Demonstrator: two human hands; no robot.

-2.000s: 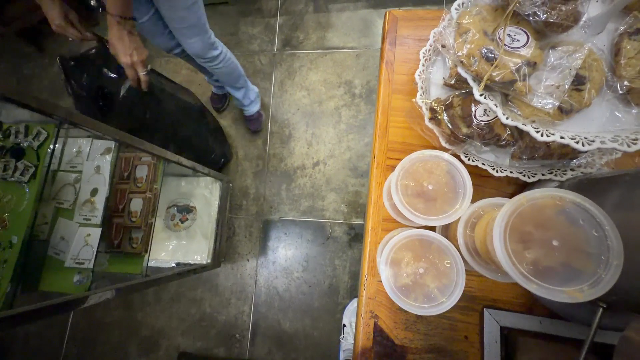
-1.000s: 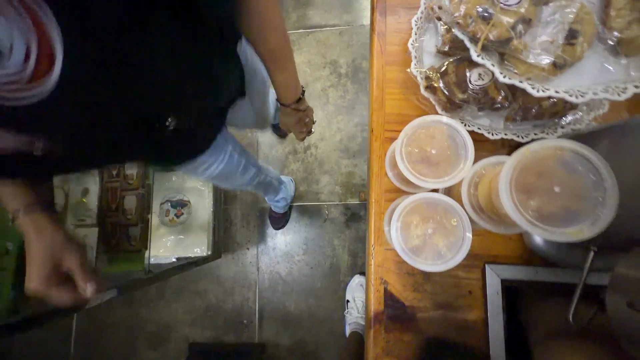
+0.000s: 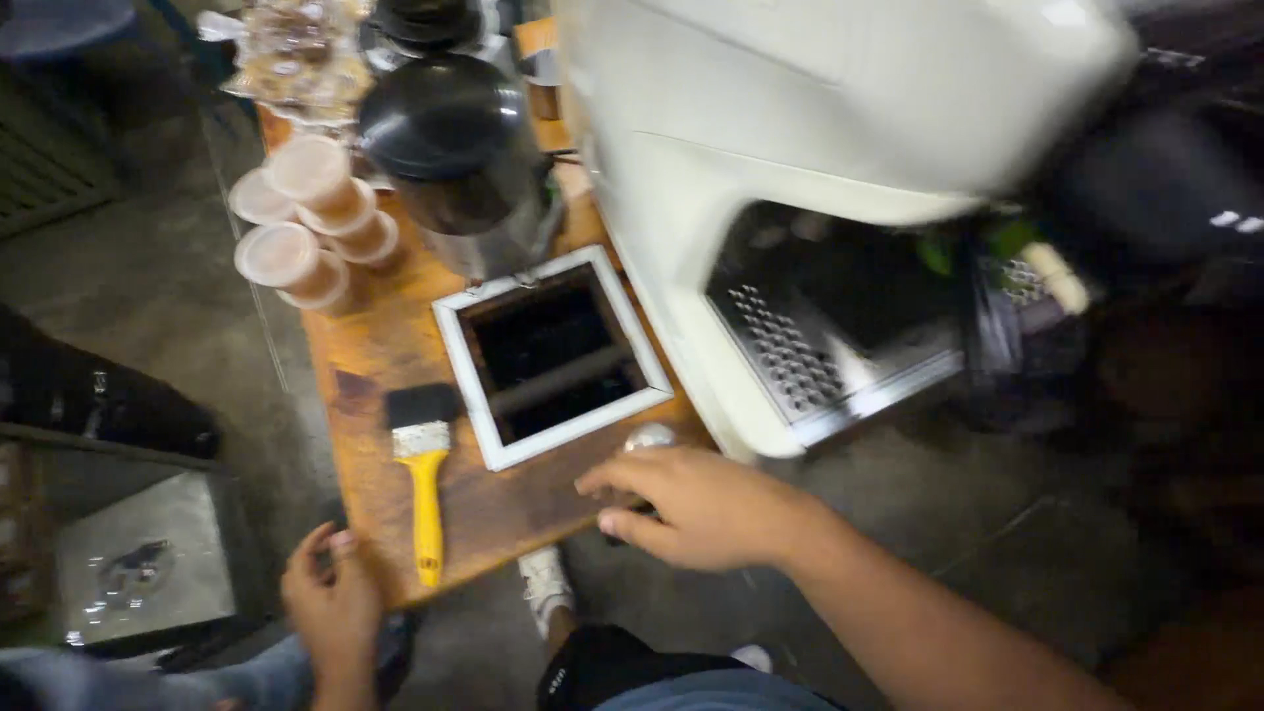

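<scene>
My right hand (image 3: 701, 504) reaches over the near end of the wooden table (image 3: 370, 464), palm down, thumb and fingers apart. A small shiny metal object (image 3: 649, 435) lies just beyond its fingers; something dark shows partly beneath the hand. At the table's left corner is my left hand (image 3: 331, 597), fingers loosely curled and apart from the thumb, nothing visible in it. Between the hands lies a flat brush (image 3: 425, 484) with dark bristles and a yellow handle, bristles pointing away. Beyond it sits a white-framed square opening or tray (image 3: 476, 390) with a dark inside.
Stacked lidded plastic cups (image 3: 281, 255) stand along the left edge, beside a metal container with a black lid (image 3: 441, 117). Wrapped baked goods (image 3: 296, 59) are behind. A large cream-coloured machine (image 3: 691, 227) borders the right. A person's jeans (image 3: 212, 676) show at lower left, near a display case (image 3: 148, 563).
The view has swung right and back over the table. Both my hands have come into view. The other person, standing left of the table earlier, now shows only partly at lower left.
</scene>
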